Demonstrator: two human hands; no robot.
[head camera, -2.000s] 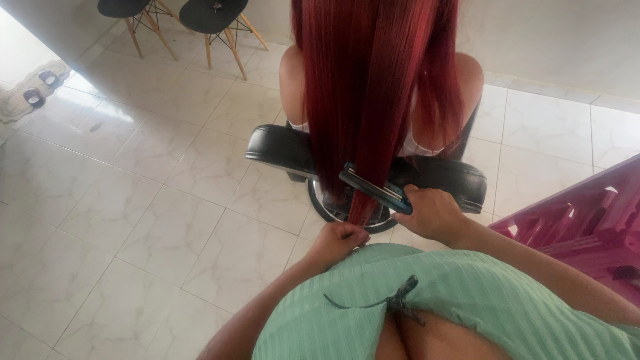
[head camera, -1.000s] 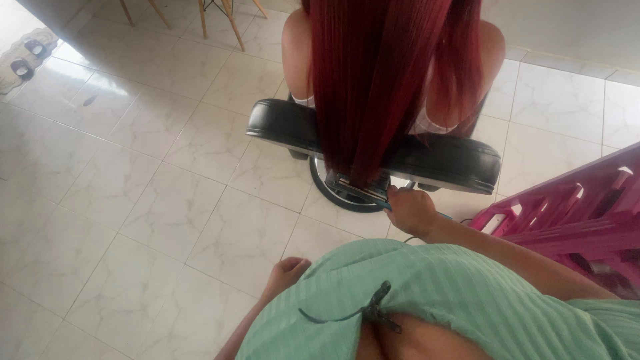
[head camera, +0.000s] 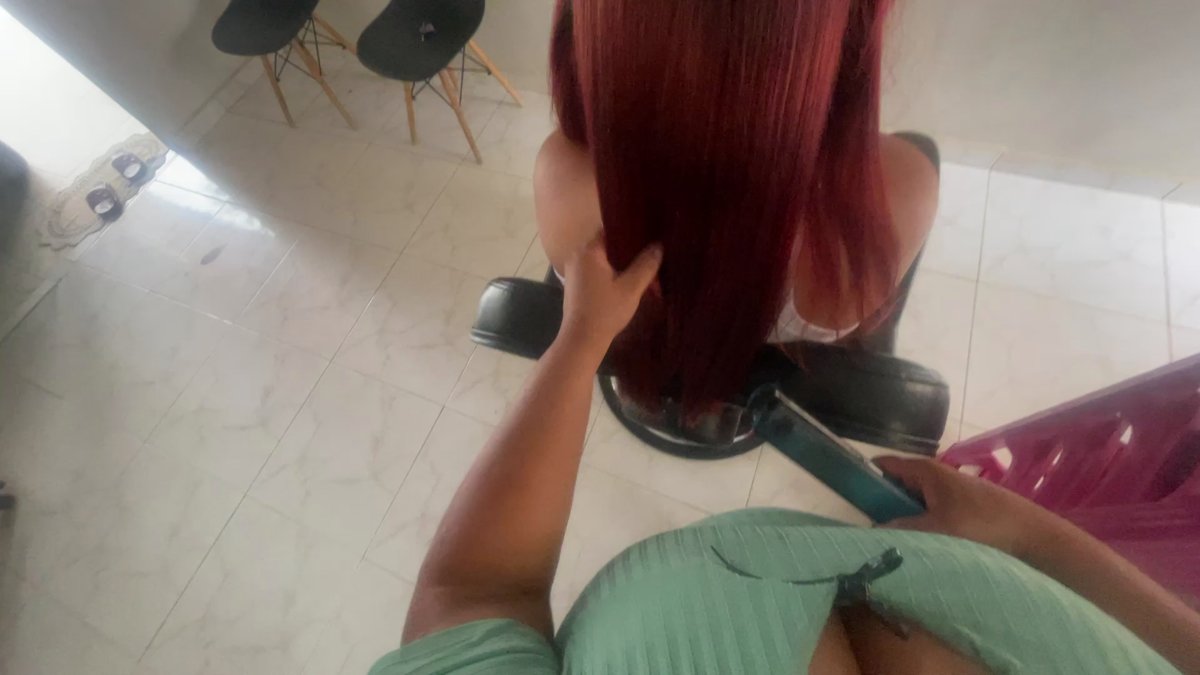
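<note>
Long, straight red hair hangs down the back of a seated person, over the low black padded backrest of a salon chair. My left hand is at the left edge of the hair, thumb on its surface and the other fingers partly hidden beneath it. In my right hand is a blue-green hair straightener, pointing up and left, its tip beside the lower hair ends. Whether its plates touch any hair I cannot tell.
A magenta plastic cart or rack stands close on the right. Two black chairs with wooden legs, the nearer one included, are at the upper left. A small mat lies at the far left on the tiled floor.
My left hand has moved up from near my body to the left side of the hair. My right hand has drawn the straightener back from the hair ends toward my body.
</note>
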